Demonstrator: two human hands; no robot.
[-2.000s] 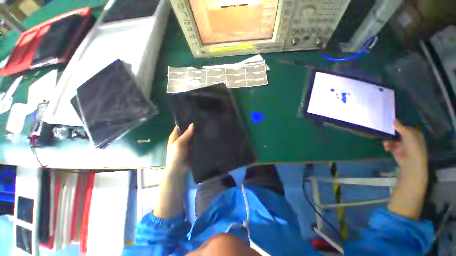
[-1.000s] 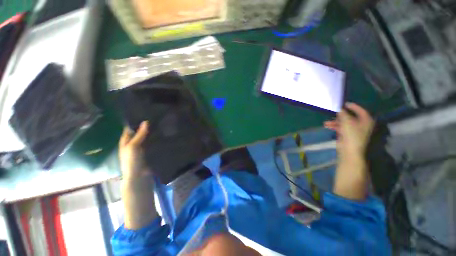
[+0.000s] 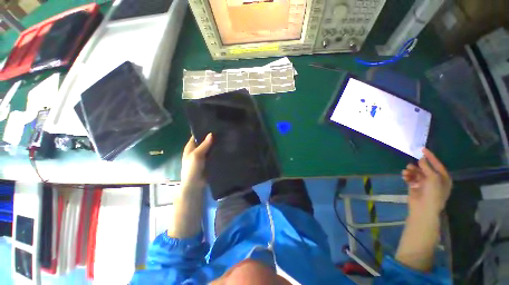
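A large dark tablet or screen panel is unlit and tilted over the bench's front edge. My left hand grips its left edge, with a digit over its face. A lit tablet with a white screen and small blue marks lies aslant at the right. My right hand is at its lower right corner, one digit on the corner and the other fingers curled below the edge; their hold is partly hidden. A dark bluish sheet or sleeve shows behind the lit tablet.
A label sheet lies below the oscilloscope. A blue triangle is mid-bench. A bagged dark panel overlaps the white tray at left. A red case is far left. A clear sleeve lies at right.
The lit tablet has turned clockwise and its right end sits lower. My right hand has moved left with its corner. My left hand keeps the dark panel. The view swung away and back.
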